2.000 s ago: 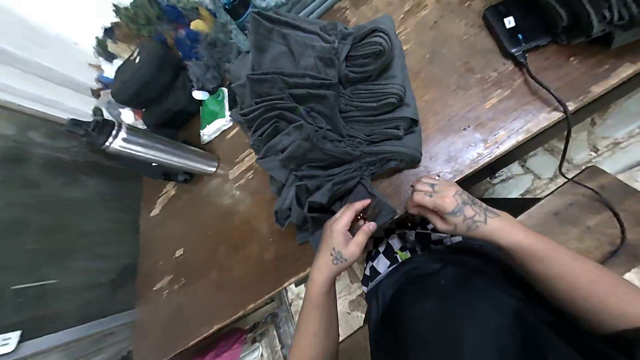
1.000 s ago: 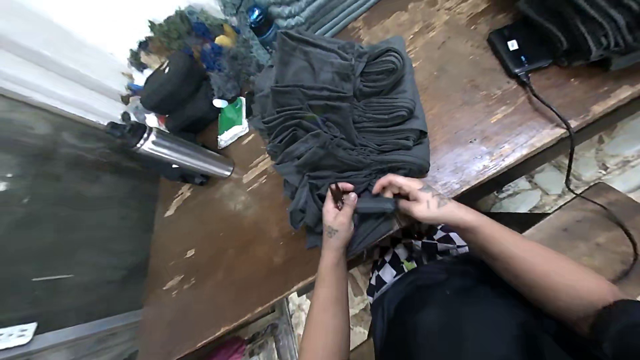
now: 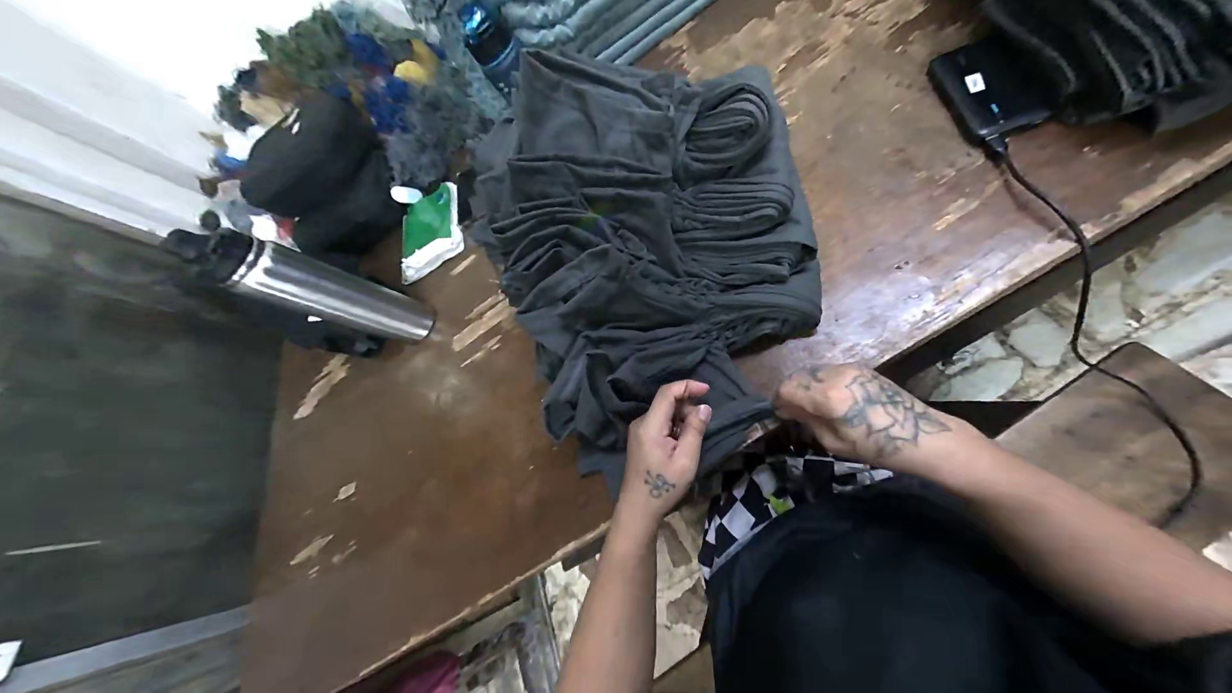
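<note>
A pile of dark grey folded fabric pieces (image 3: 616, 221) lies on the worn wooden table, several rolled folds facing right. At its near end, by the table edge, my left hand (image 3: 669, 438) rests against the loose cloth, thumb and index finger close together; what lies between them is hard to see. My right hand (image 3: 833, 409) is closed on a corner of the same grey cloth (image 3: 736, 419), which stretches between the two hands.
A steel bottle (image 3: 332, 289) lies on the table at left, near a green and white packet (image 3: 430, 231) and a heap of threads (image 3: 385, 87). At upper right, a black device (image 3: 987, 91) with a cable (image 3: 1083, 260) touches stacked dark fabric (image 3: 1116, 58). A blue bottle (image 3: 489, 43) stands behind.
One second ago both hands were close together on a narrow dark strip of cloth. Now they are farther apart, and the right hand is pulling a cloth corner out to the right.
</note>
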